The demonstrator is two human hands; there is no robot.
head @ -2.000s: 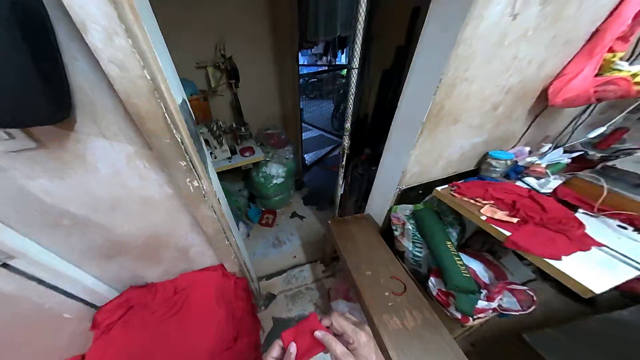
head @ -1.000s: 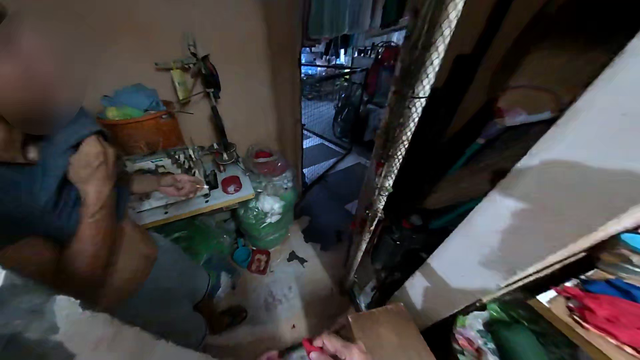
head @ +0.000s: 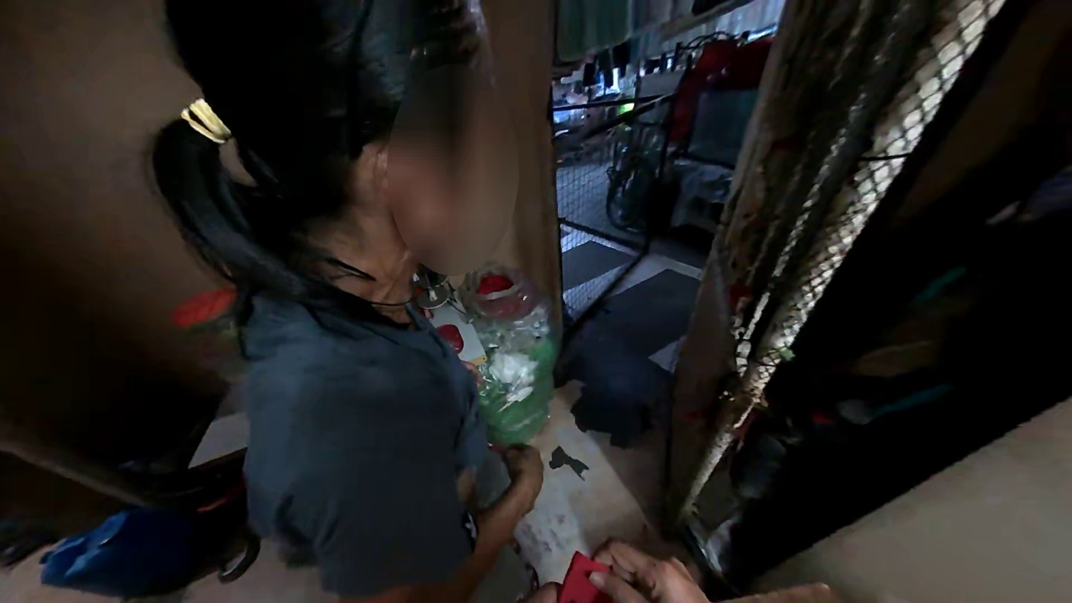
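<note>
At the bottom edge of the head view, a small folded piece of red cloth point(head: 582, 579) is held between my two hands. My right hand point(head: 649, 574) pinches its right side, thumb across the front. Only a bit of my left hand point(head: 546, 593) shows, at the cloth's lower left; the rest is cut off by the frame. Just left of my hands stands another person in a dark grey shirt point(head: 360, 452), whose hand hangs near a green plastic bag.
A clear-and-green plastic bag point(head: 519, 377) stands beside a white table top point(head: 469, 339) bearing a red item. A mesh gate point(head: 888, 167) is at the right, a doorway beyond. A dark scrap point(head: 569, 461) lies on the floor, a blue bundle point(head: 121, 553) at lower left.
The view has moved far forward, off the bench and red cloth pile. The other person, at the left edge by the table a second ago, now stands close in front. The red piece remains in my hands.
</note>
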